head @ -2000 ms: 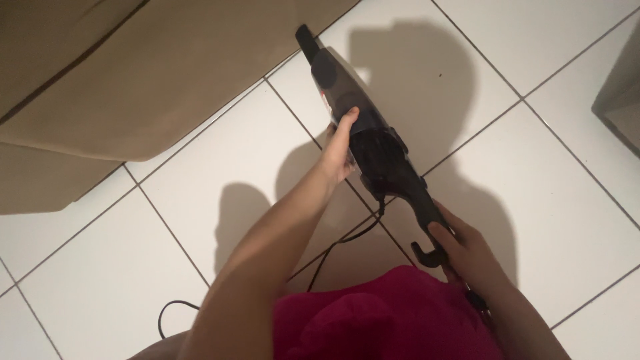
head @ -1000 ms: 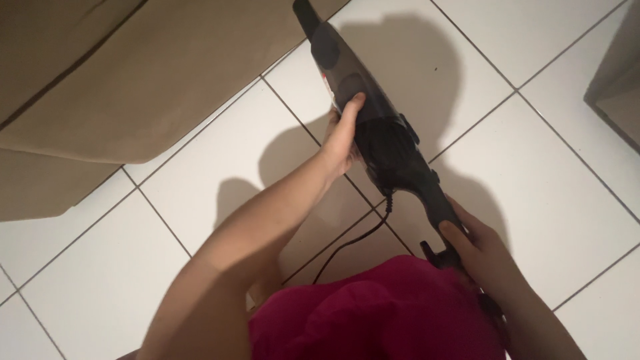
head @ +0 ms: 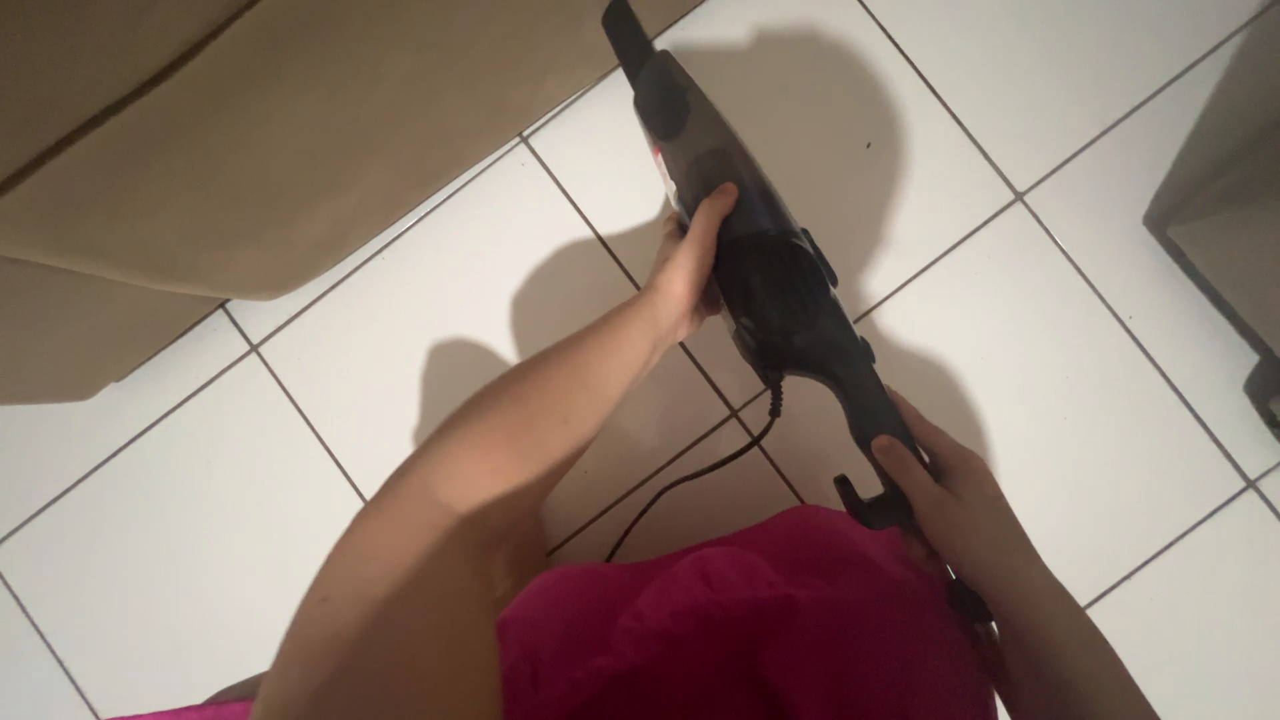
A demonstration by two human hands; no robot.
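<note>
A black corded stick vacuum cleaner (head: 780,290) runs diagonally across the middle of the head view, over the tiled floor. My left hand (head: 695,260) is wrapped around its body beside the dark see-through dust container, with the thumb on top. Lower down, my right hand (head: 935,480) grips the handle, next to a black hook (head: 865,505). The narrow nozzle (head: 628,45) points to the top of the view, over the edge of the beige upholstery. From the rear of the body a black power cord (head: 700,470) curves down behind the pink garment.
Beige upholstered furniture (head: 300,150) fills the upper left. A grey-brown piece of furniture (head: 1230,220) stands at the right edge. White floor tiles (head: 1060,350) with dark joints lie between them, and a small dark speck (head: 868,146) shows on one tile. Pink fabric (head: 740,640) covers my lap.
Both hands have kept hold of the vacuum cleaner. Its nozzle end has shifted slightly toward the upholstery since the oldest frame, and a cord loop seen then at lower left no longer shows.
</note>
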